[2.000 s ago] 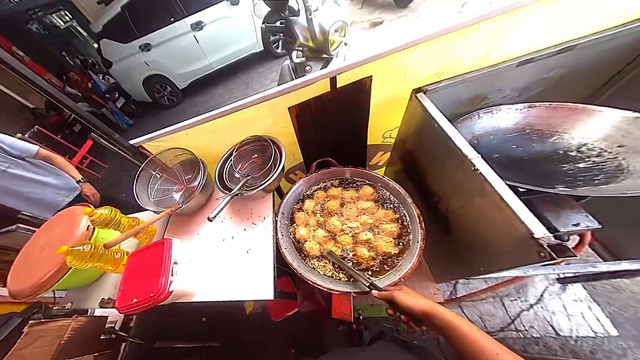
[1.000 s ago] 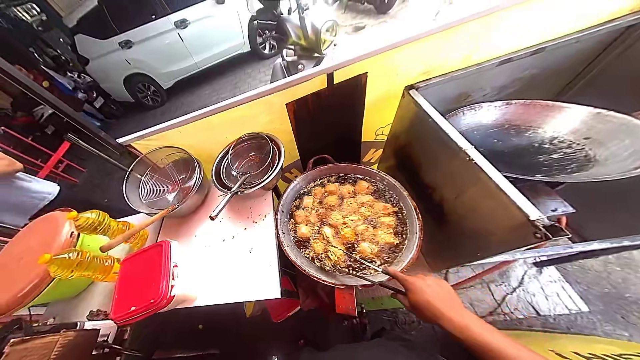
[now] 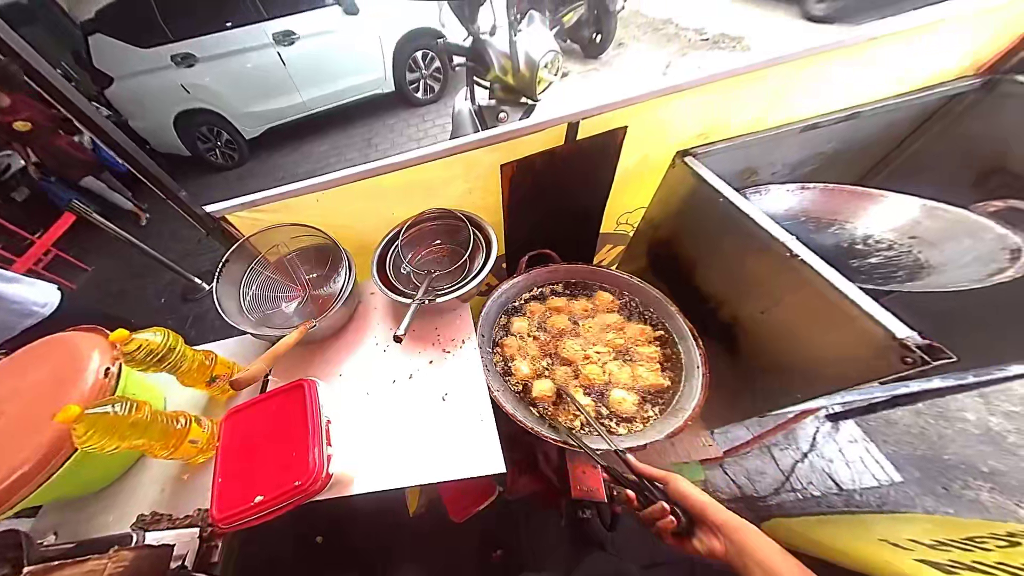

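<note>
My right hand (image 3: 680, 512) grips a pair of metal tongs (image 3: 612, 460) at the lower right of the wok. The tongs' arms are spread, and their tips reach into the near side of the hot oil. Many golden fried pieces (image 3: 592, 372) float in the bubbling dark oil, with smaller crumbs around them. They fill a round metal wok (image 3: 694, 364) with a loop handle at its far side. Whether a piece lies between the tong tips I cannot tell. My left hand is out of view.
Left of the wok, a white table (image 3: 432, 416) bears a red-lidded container (image 3: 268, 448), a large pot (image 3: 232, 296) with a wire skimmer, and bowls with a strainer (image 3: 436, 248). Oil bottles (image 3: 144, 428) lie further left. A second wok (image 3: 888, 232) stands right behind a metal partition (image 3: 768, 320).
The tongs have shifted towards the near left part of the wok, and their arms now show spread apart. A person's arm at the left edge has gone out of view.
</note>
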